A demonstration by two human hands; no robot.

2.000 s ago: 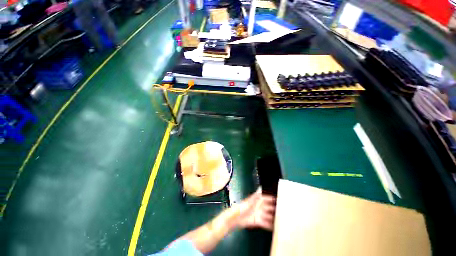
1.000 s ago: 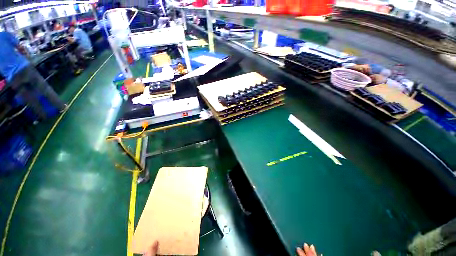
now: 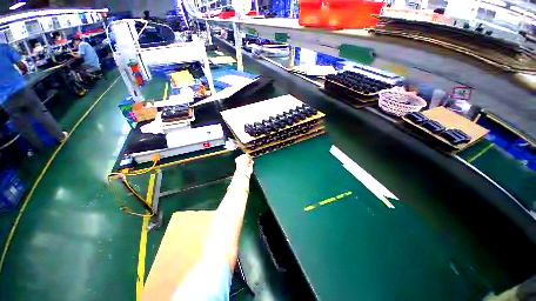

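Note:
A stack of cardboard sheets [image 3: 264,106] with black plastic parts [image 3: 281,121] between the layers lies at the far end of the green bench [image 3: 347,235]. A row of black parts stands on its top sheet. My left hand [image 3: 244,164] reaches out to the near left corner of the stack and touches it or is very close. The fingers are small and bright, so their grip is unclear. A bare cardboard sheet [image 3: 176,244] lies at the lower left, partly behind my left arm, covering the stool. My right hand is not in view.
White strips [image 3: 363,176] lie on the bench. Across a dark gap are more black parts [image 3: 355,82], a pink basket [image 3: 401,102] and cardboard with parts [image 3: 455,124]. An orange-red bin [image 3: 339,14] is on the shelf. A side table [image 3: 176,154] stands left, and people are beyond the aisle.
The cardboard sheet has moved from the bench onto the stool. My left hand has left it and stretched forward to the stack. My right hand has gone out of view.

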